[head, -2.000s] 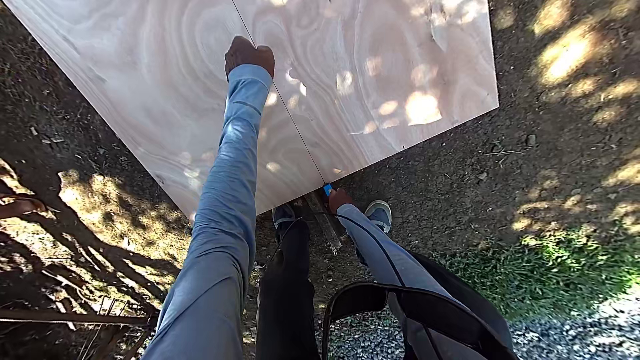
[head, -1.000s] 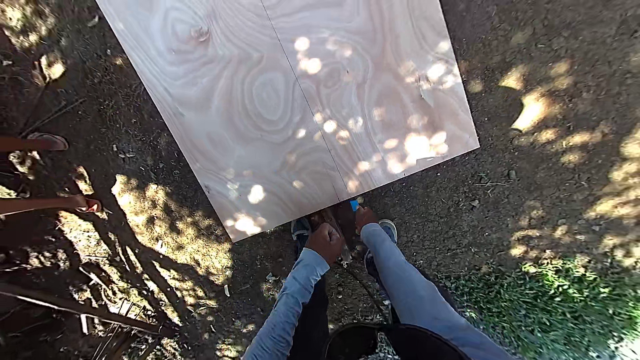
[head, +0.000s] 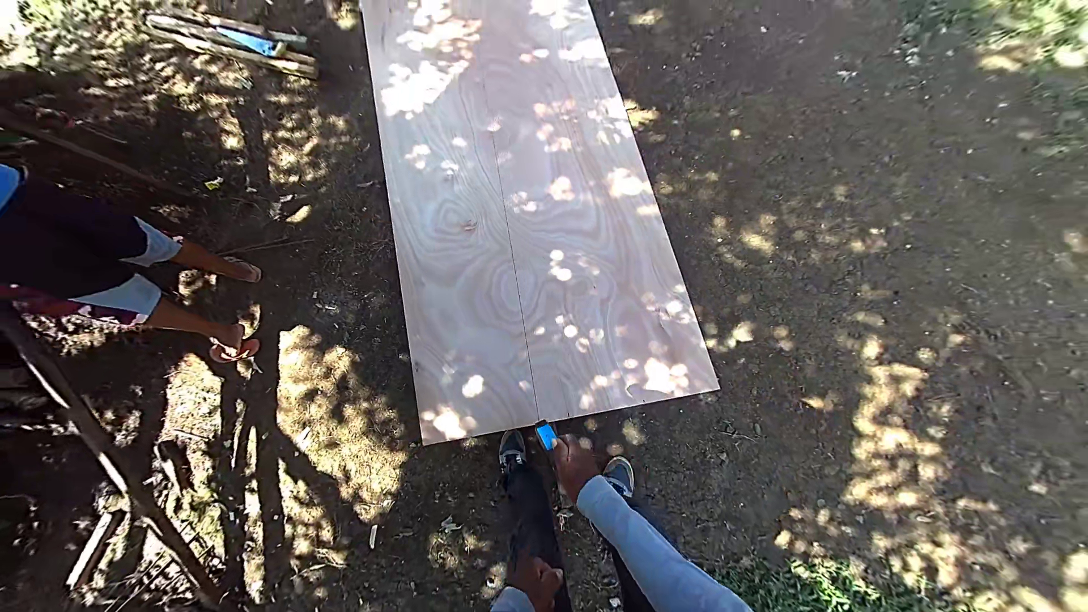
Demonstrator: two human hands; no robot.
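Note:
A long plywood sheet [head: 544, 255] lies in front of my feet, with a thin dark line running lengthwise down it to the near edge. At the near end of that line, my right hand [head: 576, 466] grips a small blue-and-black tool [head: 546, 435], possibly a chalk line reel. The tool's tip meets the sheet's edge. My left hand [head: 535, 582] is low in the view in front of my leg, away from the sheet, its fingers curled. Whether it holds anything is hidden.
At the left stands another person [head: 76, 246] in sandals, near a long wooden pole [head: 102, 450]. Several wood pieces [head: 229, 42] with a blue item lie at the upper left. Bare soil [head: 833, 297] borders the sheet on the right, with grass [head: 816, 586] below.
My left hand was on the sheet's line, then came back past its near edge and is now lower by my leg. My right hand remains at the near edge. The view has shifted, showing more surroundings.

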